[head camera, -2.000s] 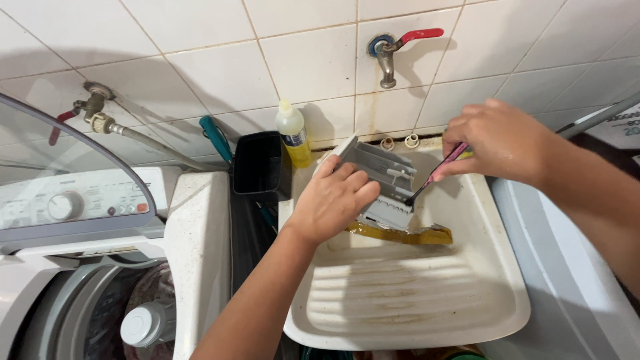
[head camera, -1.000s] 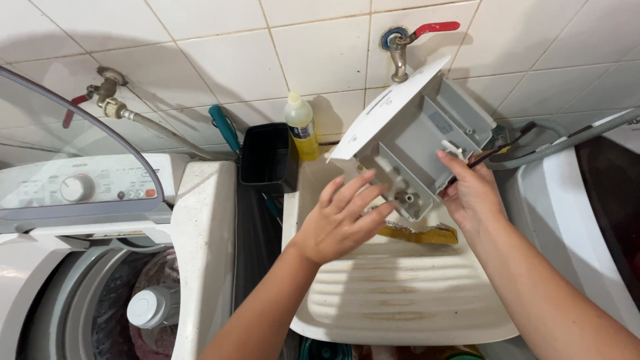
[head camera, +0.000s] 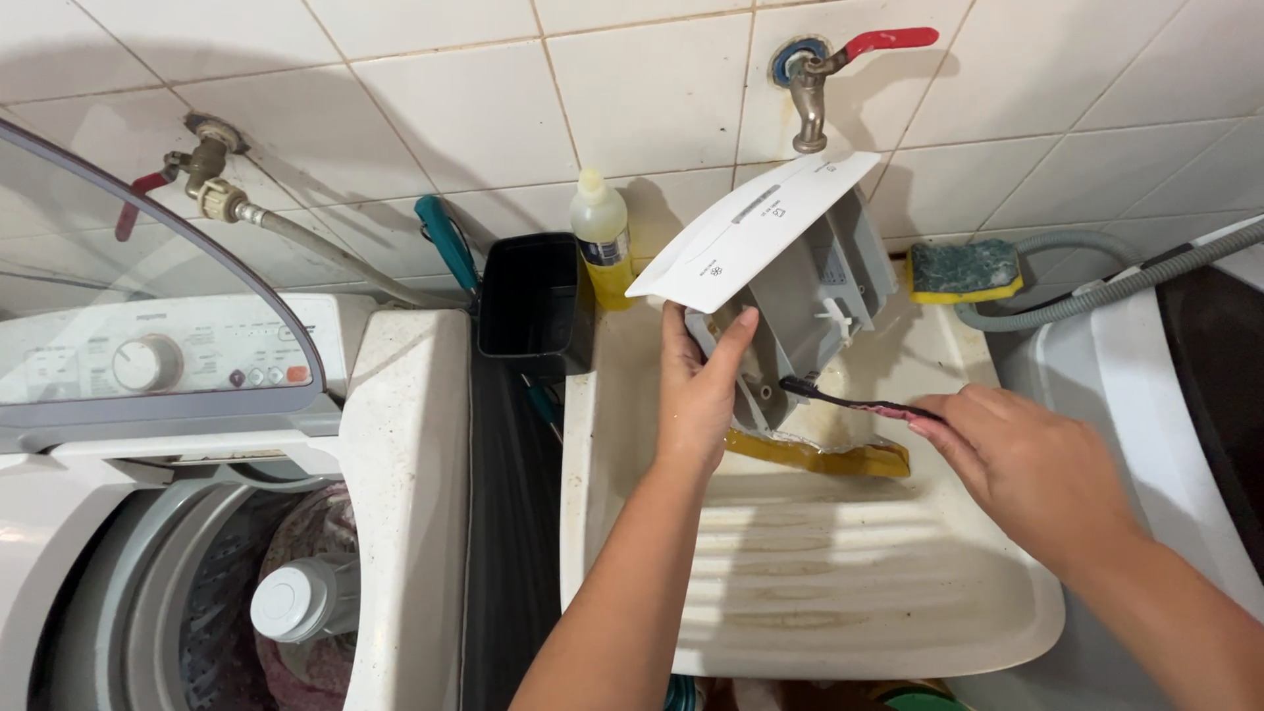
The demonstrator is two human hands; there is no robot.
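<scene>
My left hand (head camera: 703,395) grips the lower left edge of a grey plastic dispenser drawer (head camera: 805,286) with a white front panel (head camera: 760,232), held tilted above the laundry sink (head camera: 1007,632). Pinched in my right hand (head camera: 1017,459) is a dark toothbrush (head camera: 854,402) with a pinkish handle; its bristled head is at the drawer's lower compartment. Behind the drawer's lower edge, a yellow-brown strip (head camera: 839,458) lies in the sink. The fingertips of my left hand are partly hidden by the drawer.
A tap (head camera: 810,104) with a red lever is above the sink. Along the back stand a bottle of yellow liquid (head camera: 602,237), a black container (head camera: 538,341) and a green-and-yellow sponge (head camera: 965,272). An open top-load washing machine (head camera: 410,395) is at left; a grey hose (head camera: 1175,262) runs at right.
My left hand, apart from the drawer one second ago, now grips its left edge. My right hand, which was at the drawer's right side, is now off it, holding the toothbrush against the inside.
</scene>
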